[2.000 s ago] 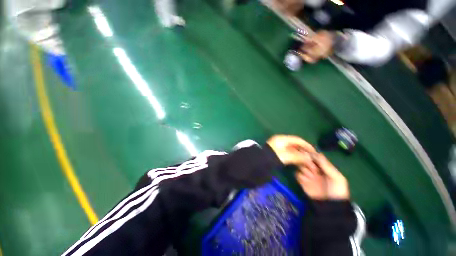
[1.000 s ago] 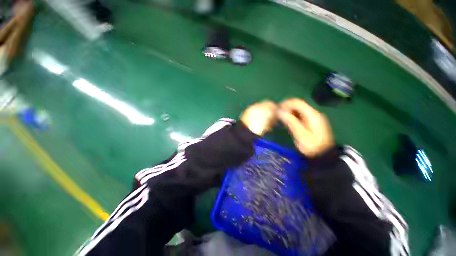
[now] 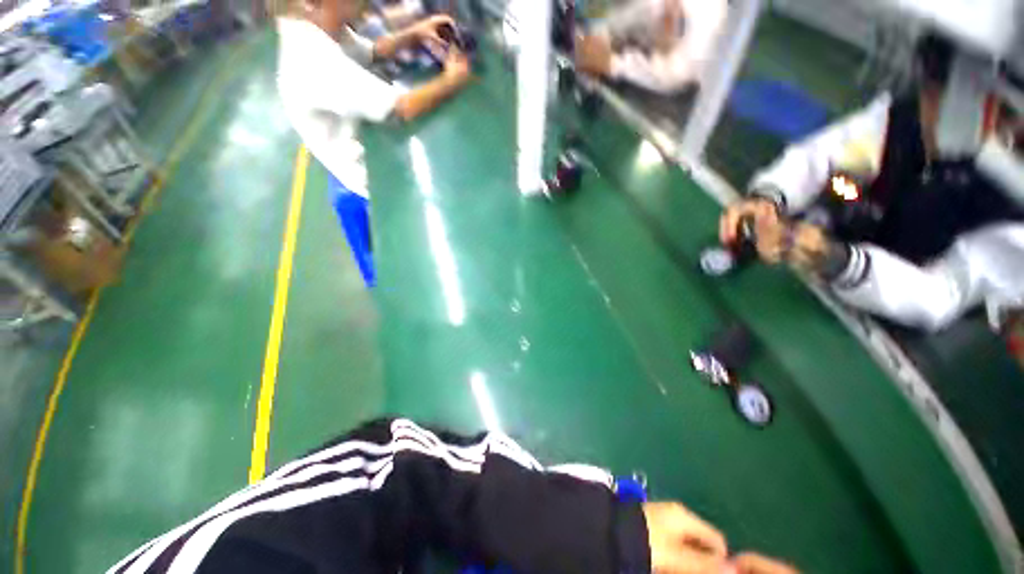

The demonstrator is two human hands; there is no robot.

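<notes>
My left hand is at the bottom edge, partly cut off, its fingers bent toward my right hand. Of my right hand only fingertips show, meeting the left ones. Whether anything is pinched between them cannot be told. The blue tray shows only as small blue bits around my left sleeve; its contents are hidden. On the green worktop, ahead and right of my hands, lies a black unit with a silvery part and a black wheel with a pale hub beside it.
A person in white sleeves sits across the pale edge rail, hands at a wheeled unit. Another black unit lies by a white post. A person in white stands beyond the worktop's left side. Yellow lines mark the floor.
The view has tilted up and shows more of the hall. My hands and the tray have shifted to the bottom edge, mostly out of view. The glowing unit on the right is no longer visible.
</notes>
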